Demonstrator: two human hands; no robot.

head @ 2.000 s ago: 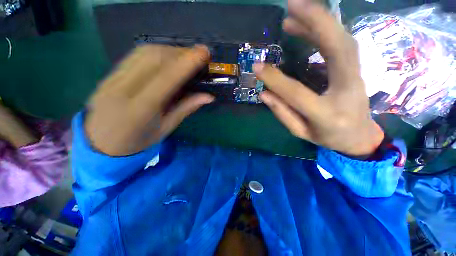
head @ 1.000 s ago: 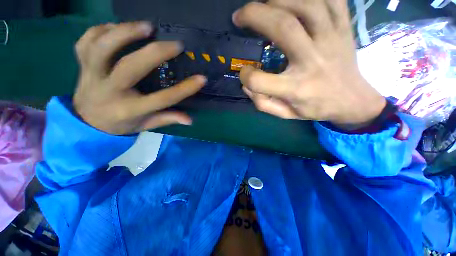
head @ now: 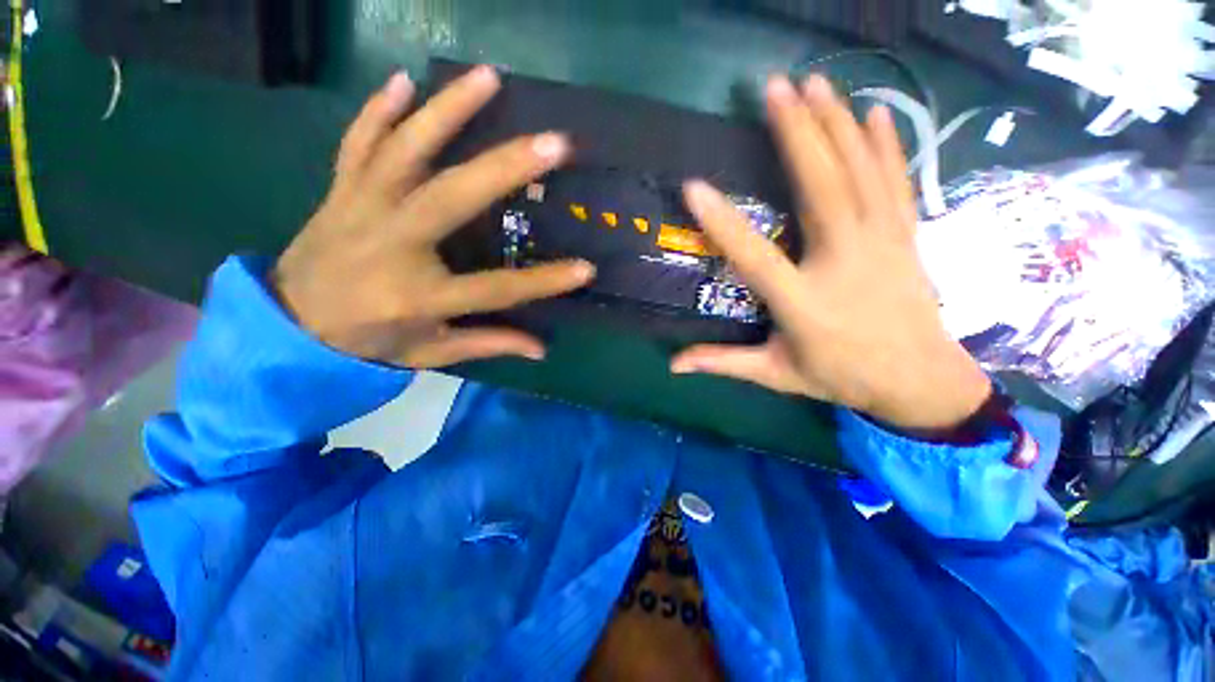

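Note:
A black open phone housing lies on a black foam pad in front of me. It shows small orange patches, an orange flex cable and a main board at its right end, partly hidden by my right hand. A small sub-board is at its left end. My left hand is spread over the housing's left end, fingers apart. My right hand is spread over the right end, fingers apart. Neither hand grips anything; whether the fingertips touch the housing is unclear.
A shiny clear bag with pink-and-white contents lies at right. Pale strips and heaped white pieces are at the far right. A black box is at the upper left. Yellow tape and a person's pink sleeve are at left.
The view has shifted, so more of the far bench shows. Both hands have opened flatter over the housing, and more of the main board shows than one second ago.

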